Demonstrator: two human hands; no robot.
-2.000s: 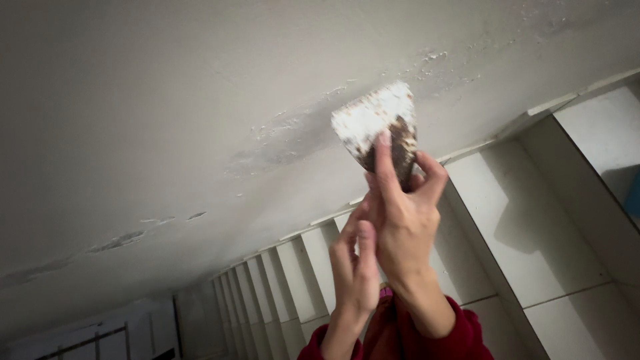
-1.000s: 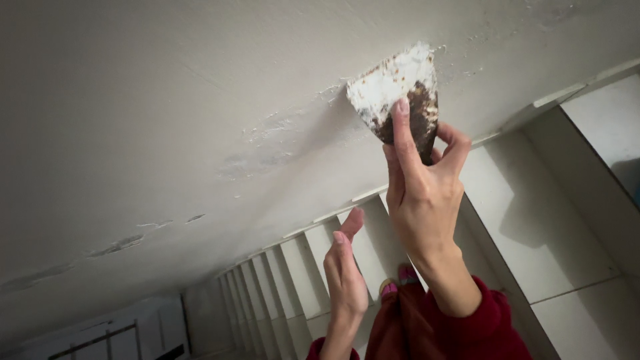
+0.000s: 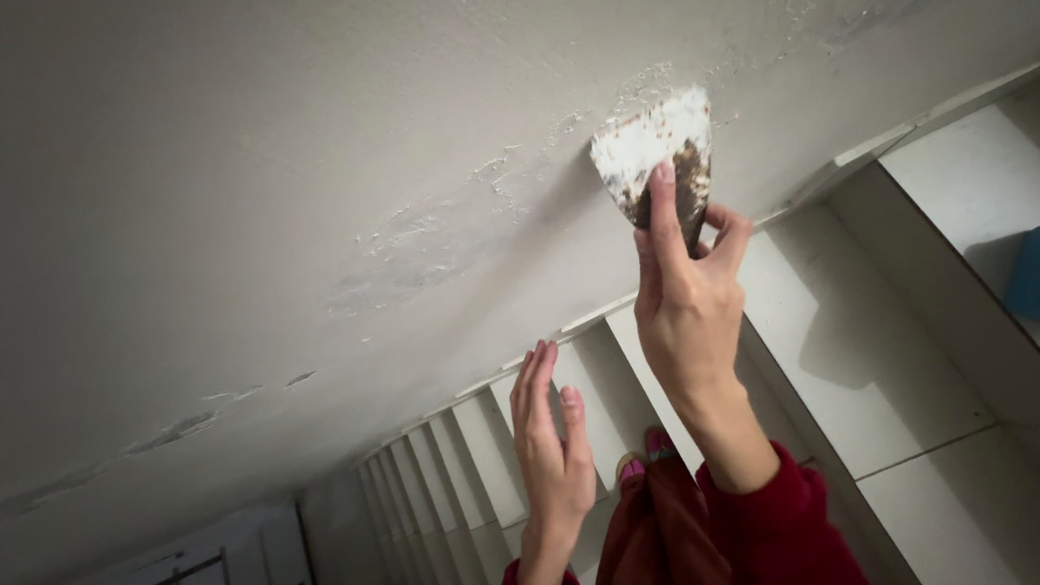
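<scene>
My right hand grips a putty knife with a wide blade coated in white and brown, rust-like patches; its index finger presses along the blade. The blade's edge lies at the painted wall, beside raised, flaking paint; whether it touches is hard to tell. Lower and to the left, my left hand is held up with its fingers apart from the thumb and nothing in it. More rough, peeling paint runs down the wall to the left.
A tiled staircase descends to the lower left along the wall's baseboard. My feet stand on a step. A blue object sits on a higher step at the right edge. A door or gate with dark bars shows at the lower left.
My hands, close together two seconds ago, are now apart. My right hand has moved up and right with the putty knife, then slightly back down along the wall.
</scene>
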